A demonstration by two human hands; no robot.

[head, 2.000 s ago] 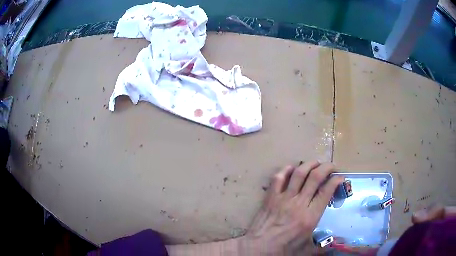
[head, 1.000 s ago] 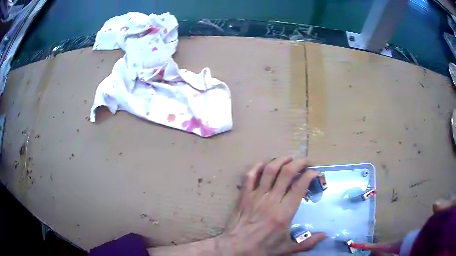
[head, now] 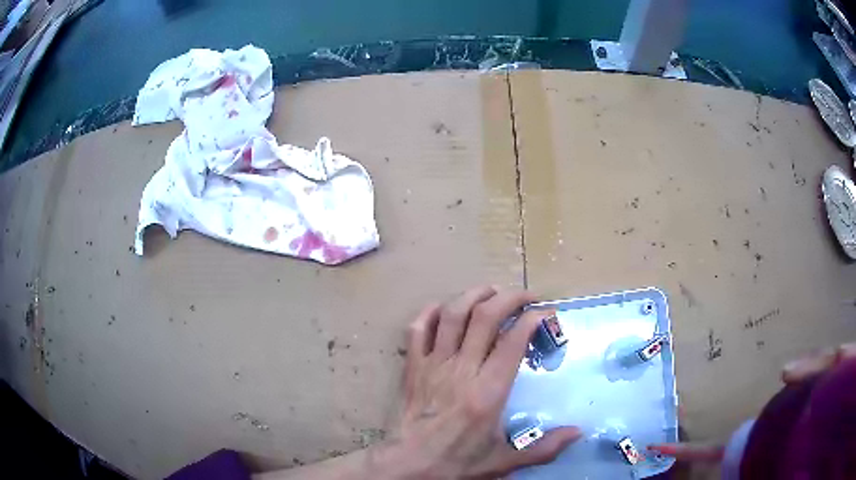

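Note:
A pale square plate [head: 593, 389] with a low rim and upright posts lies on the bench at the lower right. My left hand [head: 460, 389] rests at its left side, fingers spread, thumb over the left edge and index finger by the upper-left post [head: 554, 330]. A dark magenta squeeze bottle [head: 798, 427] is at the right edge. Its thin red nozzle [head: 690, 452] points at the lower-right post [head: 629, 450]. My right hand [head: 815, 363] shows only as fingers on the bottle's upper side; the rest is hidden or cut off.
A crumpled white rag [head: 253, 178] with pink-red spots lies at the upper left on the cardboard sheet [head: 282, 347]. A green belt [head: 422, 23] runs behind, with a grey upright [head: 652, 33]. Silvery round discs [head: 840, 211] lie at the far right.
The view has shifted right, so the rag and plate sit further left in the picture. The nozzle has moved from the lower-left post to the lower-right post. My left hand stays at the plate.

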